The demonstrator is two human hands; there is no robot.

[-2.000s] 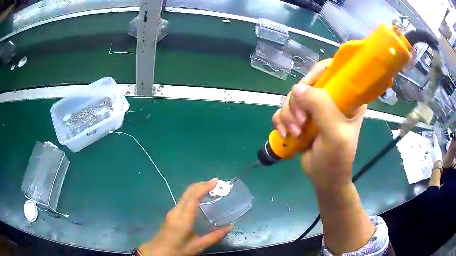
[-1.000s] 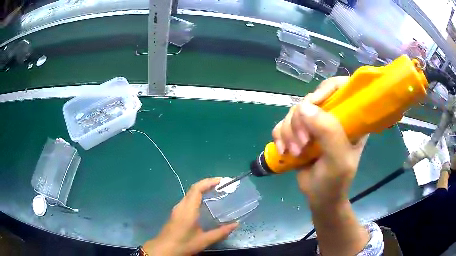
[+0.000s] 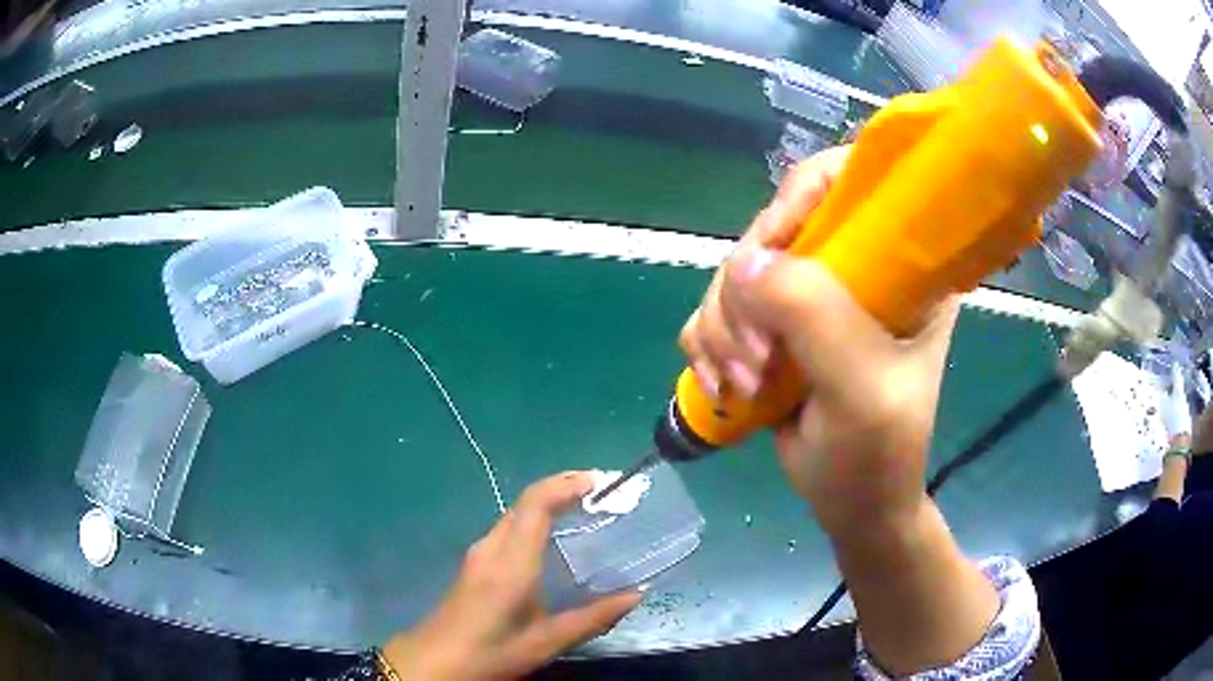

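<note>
My right hand [image 3: 825, 346] is shut around the yellow-orange electric screwdriver [image 3: 918, 200]. Its thin dark bit [image 3: 628, 476] points down left, and its tip meets the white round piece [image 3: 620, 494] at the housing's upper left. The clear plastic housing [image 3: 639, 539] lies on the green bench. My left hand [image 3: 512, 585] holds its left side between thumb and fingers, with a fingertip beside the white piece. A thin white cord [image 3: 446, 399] runs from near my left fingers up to the screw bin [image 3: 266, 286]. Whether a screw sits under the bit cannot be told.
A set-aside clear housing [image 3: 144, 446] with a white disc [image 3: 97, 536] lies at left. Behind the metal rail [image 3: 559, 237] and upright post [image 3: 426, 120], clear housings [image 3: 506, 69] lie on the green belt. A dark tool cord [image 3: 998, 432], a white sheet [image 3: 1120, 423] and another person's arm [image 3: 1173, 472] are at right.
The screwdriver has tilted steeper and its bit has come down onto the white piece since the oldest frame. Housings on the belt have shifted right. My left hand still holds the housing.
</note>
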